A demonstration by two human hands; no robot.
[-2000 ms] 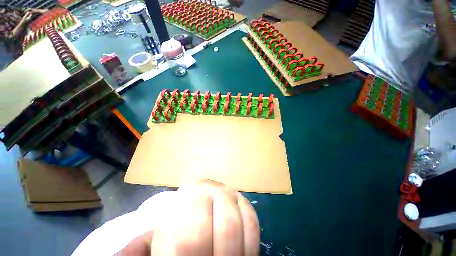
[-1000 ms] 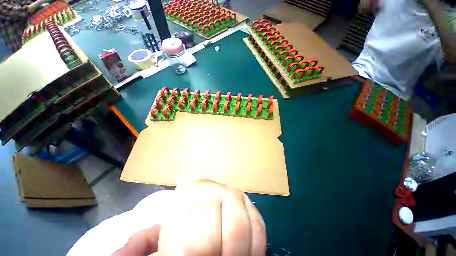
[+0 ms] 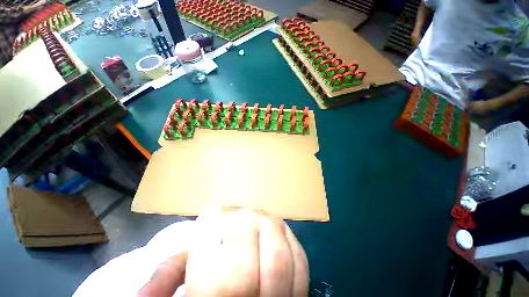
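My left hand (image 3: 246,255) is large, overexposed and cut off by the bottom edge. Its fingers are curled in; whether they hold anything is hidden. My right hand is not in view. Just beyond the left hand, a tan cardboard sheet (image 3: 232,174) lies on the green mat. Green circuit boards (image 3: 238,120) with upright red loops stand in rows along its far edge, with a shorter row at the left. The near part of the sheet is bare.
Stacked loaded sheets stand at left (image 3: 29,81) and far right (image 3: 377,58). An orange fixture tray (image 3: 410,119) filled with green boards is beside a person in white (image 3: 464,52). A machine (image 3: 504,156), red clump (image 3: 463,216), jar (image 3: 188,55) and tape roll (image 3: 151,65) are also there.
The whole view has shifted, so the bench things sit slightly farther left and higher. The other person's arm now reaches down by the fixture tray. My left hand keeps its curled pose.
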